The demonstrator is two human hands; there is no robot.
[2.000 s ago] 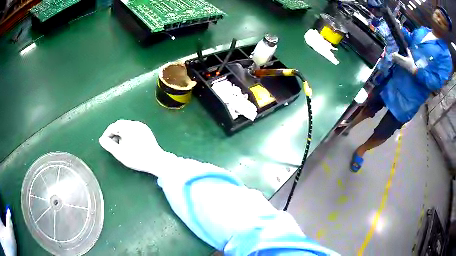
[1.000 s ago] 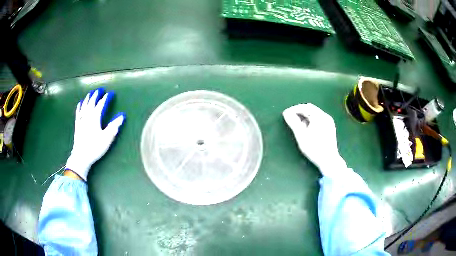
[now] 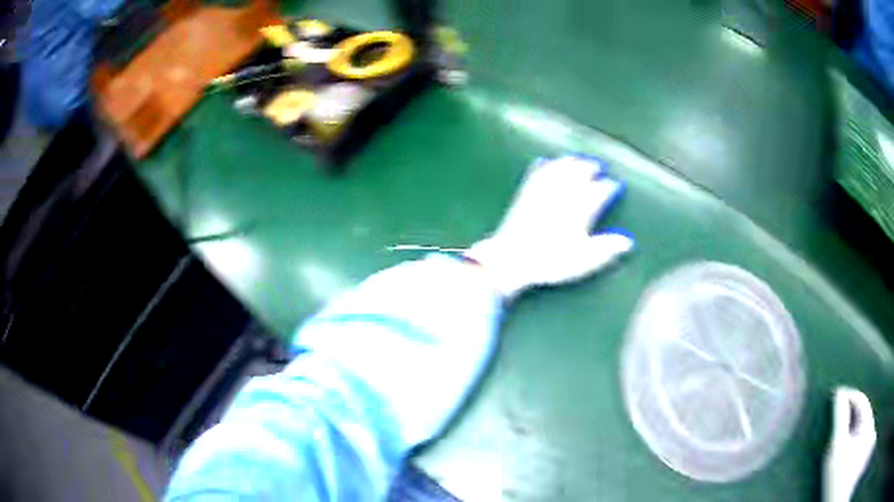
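The round translucent turntable (image 3: 714, 371) lies bare on the green bench at the right. My left hand (image 3: 561, 224), in a white glove with blue fingertips, rests palm down on the bench to its left, fingers apart and holding nothing. My right hand (image 3: 849, 443), in a white glove with a dark spot, is cut off by the right edge, beyond the turntable; its fingers cannot be made out. Neither hand touches the turntable. The view is blurred.
A black tool tray (image 3: 338, 147) with a yellow ring (image 3: 372, 55) stands at the upper left. An orange board carrier (image 3: 186, 69) lies beyond it. Part of a green circuit board (image 3: 872, 147) shows at the right edge. Blue clothing of another person (image 3: 61, 61) shows top left.
The view has swung left, so the turntable and both hands now sit further right, and the left tray and orange carrier have come into view. My left hand still lies on the bench.
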